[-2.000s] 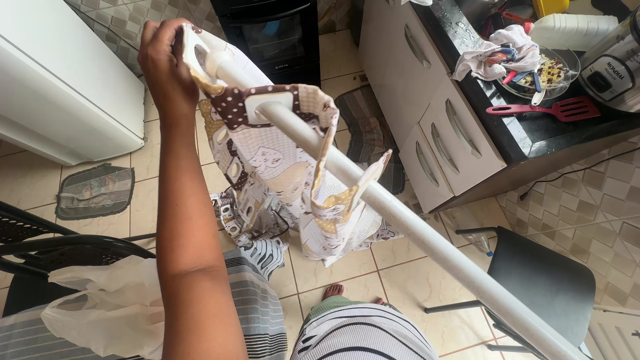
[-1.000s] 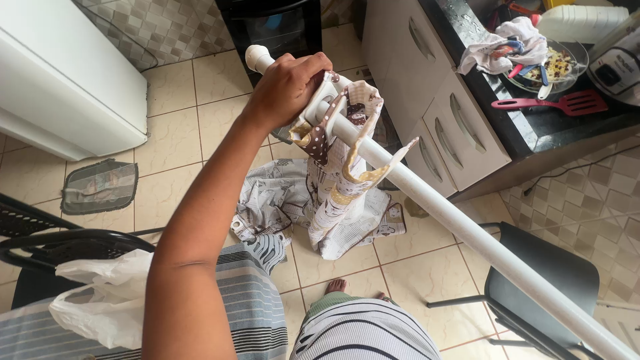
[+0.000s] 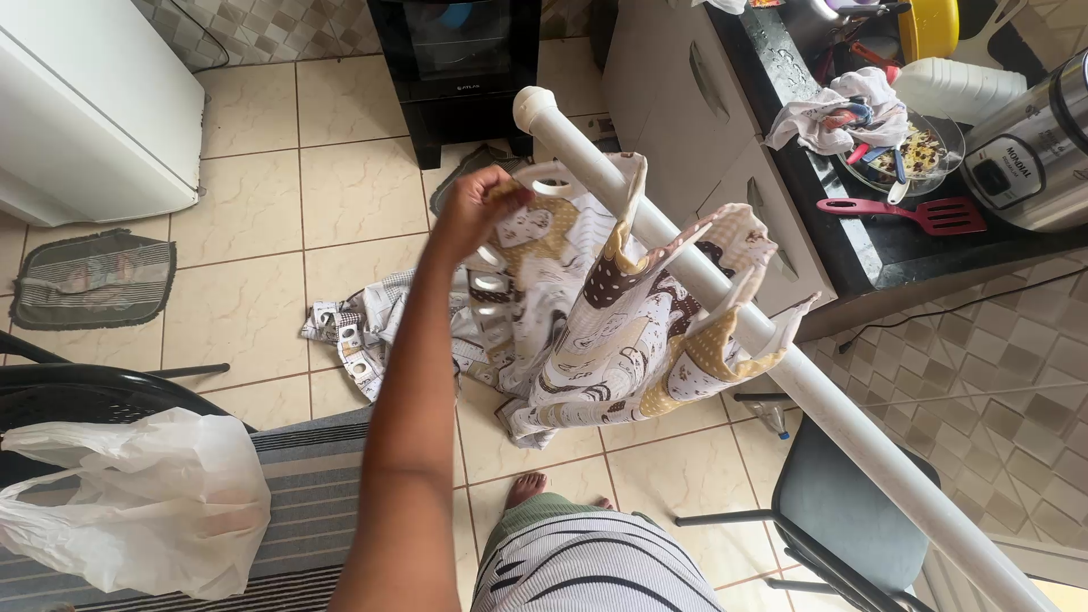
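A white curtain rod [image 3: 858,416] runs diagonally from its round end cap at top centre to the lower right. A patterned curtain [image 3: 612,331] with eyelets hangs on it, several eyelets threaded, its lower cloth spread on the tiled floor. My left hand [image 3: 489,208] pinches the curtain's top edge beside an eyelet, just left of the rod and below its cap; that part of the curtain is off the rod. My right hand is out of view.
A black stove [image 3: 463,68] and a white refrigerator [image 3: 93,102] stand ahead. At right are a black counter [image 3: 884,246] with dishes and a red spatula [image 3: 943,214], and a dark chair [image 3: 850,493]. A plastic bag [image 3: 170,501] lies on the striped tablecloth [image 3: 306,501].
My left hand has come off the rod, where it was a second ago, and moved down and left to the curtain edge. More of the rod's end shows, and the curtain is spread wider.
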